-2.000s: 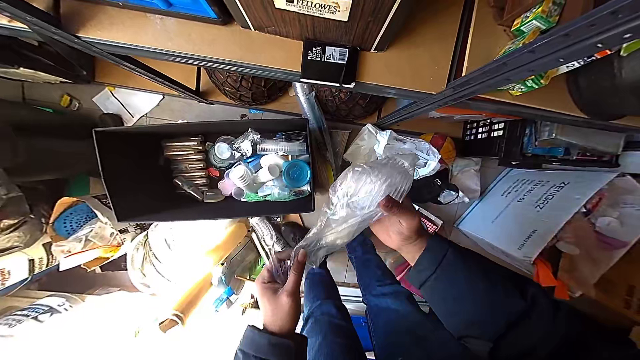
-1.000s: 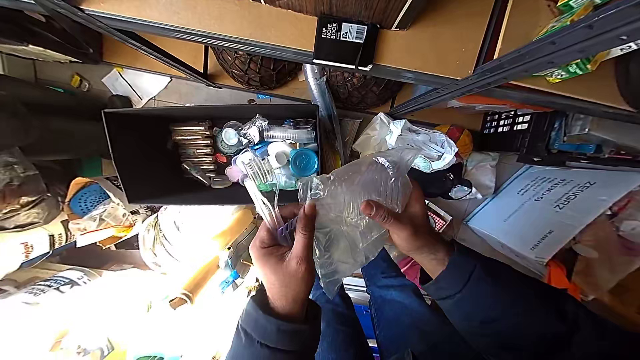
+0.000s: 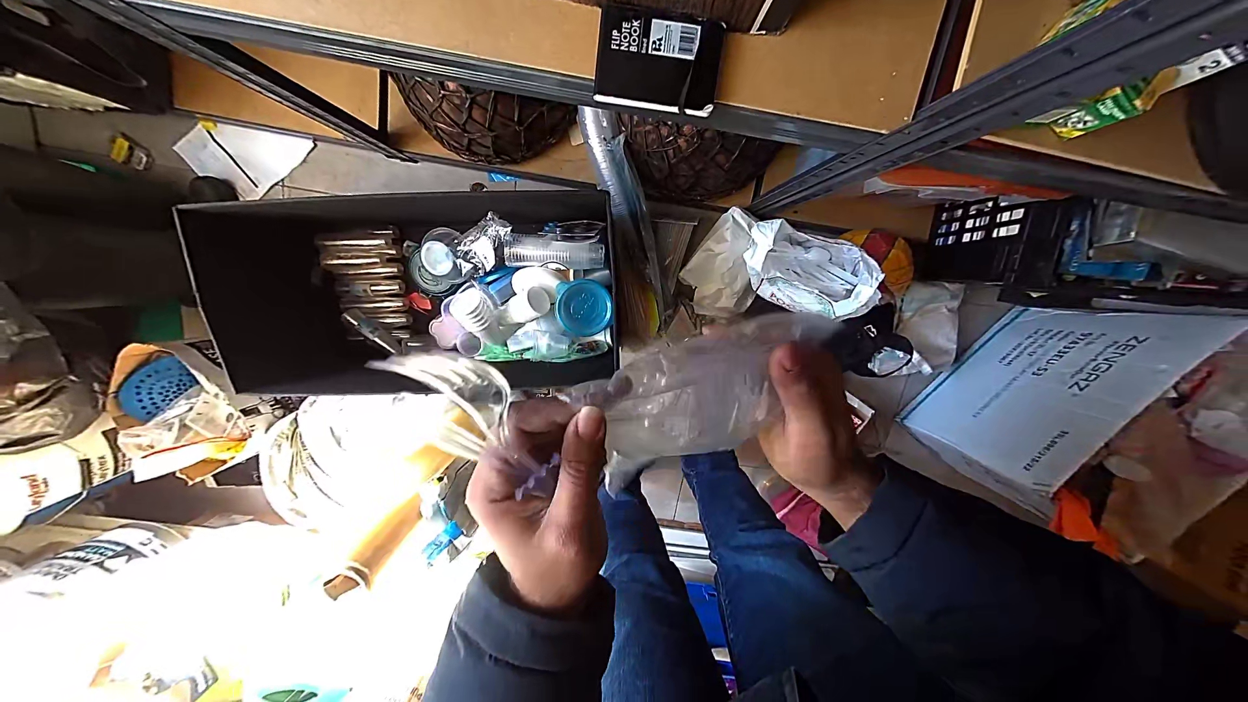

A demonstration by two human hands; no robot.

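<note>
A crinkled clear plastic bag [image 3: 682, 395] stretches between my two hands above my knees. My left hand [image 3: 546, 497] pinches its left end with thumb and fingers, and also grips a bunch of thin whitish plastic strips [image 3: 458, 385] that fan out to the upper left. My right hand [image 3: 814, 429] holds the bag's right end, thumb on top. Just beyond my left hand stands a black box [image 3: 253, 292] with small plastic cups, a blue round lid [image 3: 583, 308] and a row of packed metallic-looking items [image 3: 363, 283] inside. What the bag contains is unclear.
A metal-framed shelf [image 3: 829, 68] bearing a black flip notebook [image 3: 659, 60] crosses the top. White plastic bags [image 3: 809, 268] lie beyond my right hand. At the right are a large white carton [image 3: 1024, 390] and a black crate [image 3: 980, 234]. Bright glare hides much of the lower left.
The bag hung lower and broader between my hands a second ago; now it is stretched more sideways. The whitish strips, not discernible two seconds ago, show in my left hand.
</note>
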